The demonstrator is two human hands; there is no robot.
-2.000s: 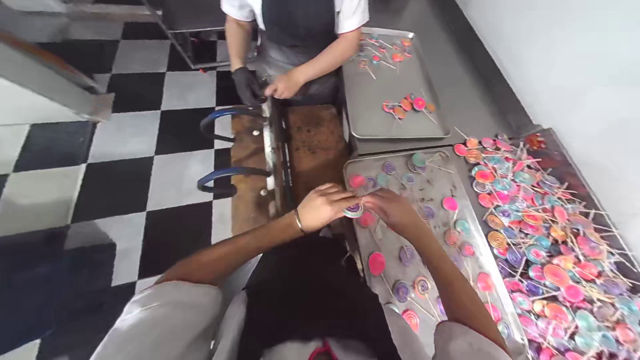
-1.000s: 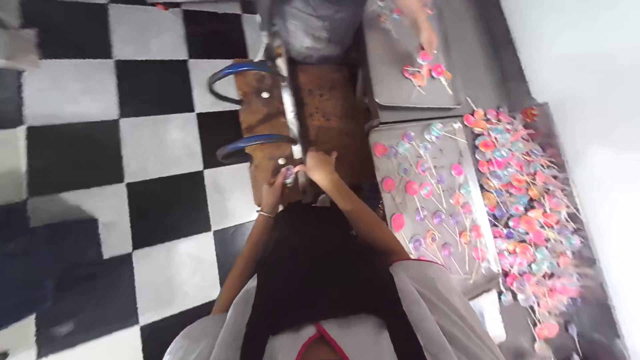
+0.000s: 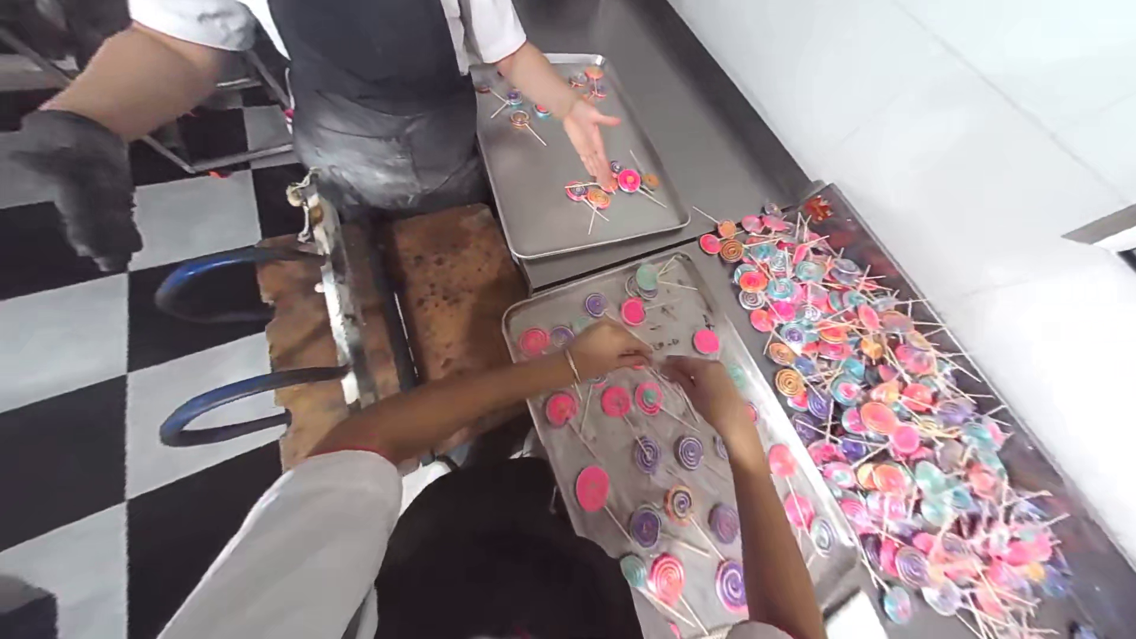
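Note:
My left hand (image 3: 608, 348), with a bracelet at its wrist, is over the upper part of a metal sheet tray (image 3: 524, 311) of spiral lollipops. Close to its right is my right hand (image 3: 706, 386), the fingertips of both almost meeting. Whether a small thing or a stick is between them cannot be made out. Around and below them lie pink lollipops (image 3: 615, 401), purple ones (image 3: 689, 452) and a large pink one (image 3: 593, 488), with their sticks pointing various ways. A green lollipop (image 3: 646, 278) lies at the tray's far end.
A co-worker's bare hand (image 3: 587, 133) reaches to lollipops on a second tray (image 3: 541, 240); their other hand wears a black glove (image 3: 80, 186). A big heap of lollipops (image 3: 879, 417) covers the counter at right. A worn wooden surface (image 3: 453, 284) and blue curved handles (image 3: 222, 390) are at left.
Both my hands have moved right, from over the wooden part a second ago to over the near tray. The co-worker's gloved hand now shows at the left.

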